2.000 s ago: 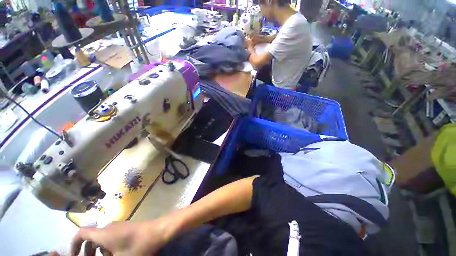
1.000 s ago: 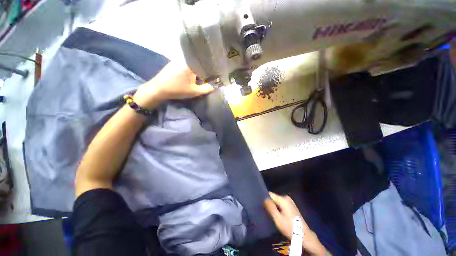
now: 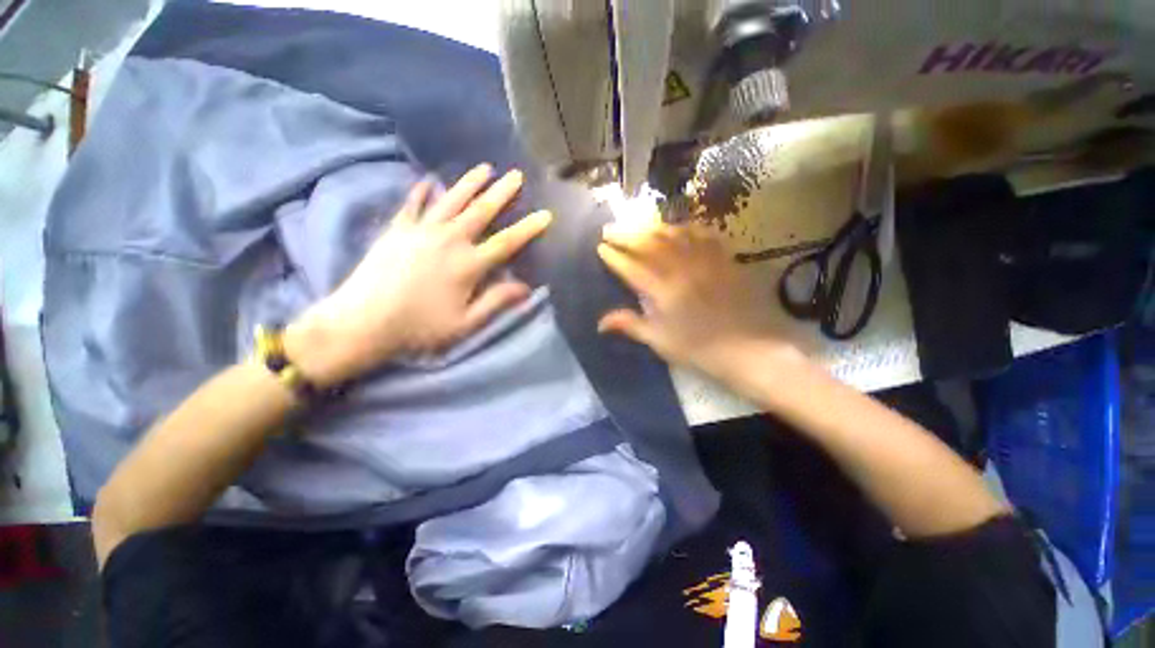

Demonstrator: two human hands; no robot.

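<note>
The garment's pale blue-grey lining (image 3: pixel 165 266) spreads over the table and partly over my lap, with a dark slate-grey shell edge (image 3: pixel 589 323) running down from under the sewing machine head (image 3: pixel 576 89). My left hand (image 3: pixel 424 272) lies flat on the lining with fingers spread, left of the needle area. My right hand (image 3: pixel 678 285) rests at the dark edge just below the lit presser foot (image 3: pixel 631 196), fingers slightly apart and blurred. The needle tip is lost in glare.
Black-handled scissors (image 3: pixel 833 279) lie on the table right of my right hand. Dark cloth (image 3: pixel 944 272) lies farther right, over the table edge. A blue plastic basket (image 3: pixel 1058 424) stands at the lower right. A bunched lining piece (image 3: pixel 538 551) hangs over my lap.
My right hand has moved up from the lower edge of the garment to the presser foot. My left hand has moved off the needle area, down and left onto the lining, and its fingers have spread.
</note>
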